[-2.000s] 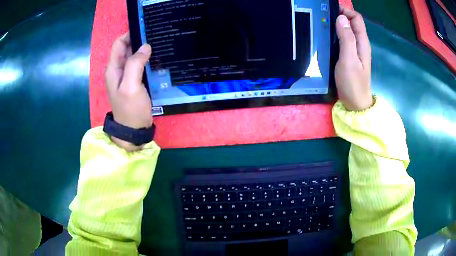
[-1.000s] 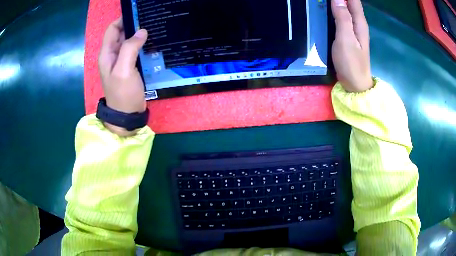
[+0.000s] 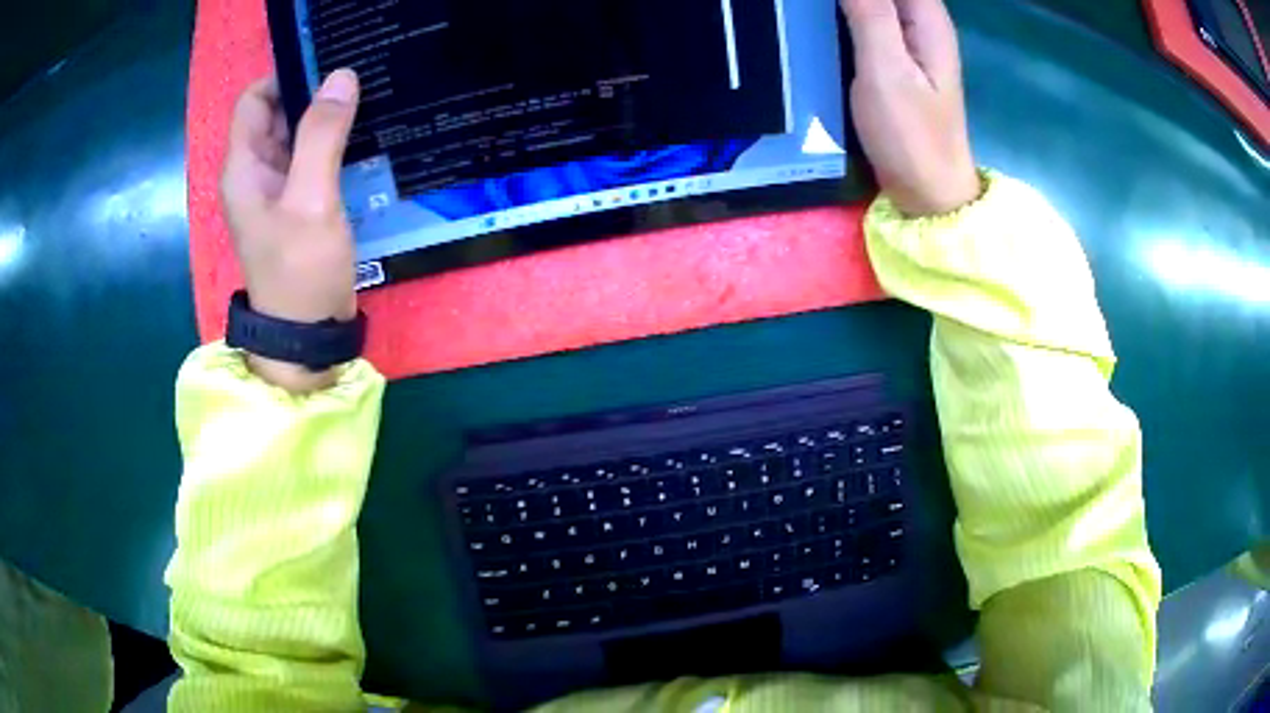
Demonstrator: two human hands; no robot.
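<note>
A tablet [image 3: 599, 216] with a lit screen lies on or just over a red pad [image 3: 627, 286], its top cut off by the frame. The screen shows a black text window, part of a blue wallpaper and a taskbar. My left hand [image 3: 295, 209] grips its left edge, thumb on the front. My right hand [image 3: 912, 105] is at its right edge, partly cut off at the top; its fingertips are not all visible. A dark keyboard [image 3: 683, 529] lies apart from the tablet, nearer to me.
The bench [image 3: 84, 320] is shiny green with bright reflections. Another red pad [image 3: 1198, 63] with a dark device is at the far right corner. A small white label [image 3: 368, 275] is at the tablet's lower left corner.
The tablet, pad, hands and keyboard have all shifted left and up in the view, and appear slightly turned. Both hands remain at the tablet's sides.
</note>
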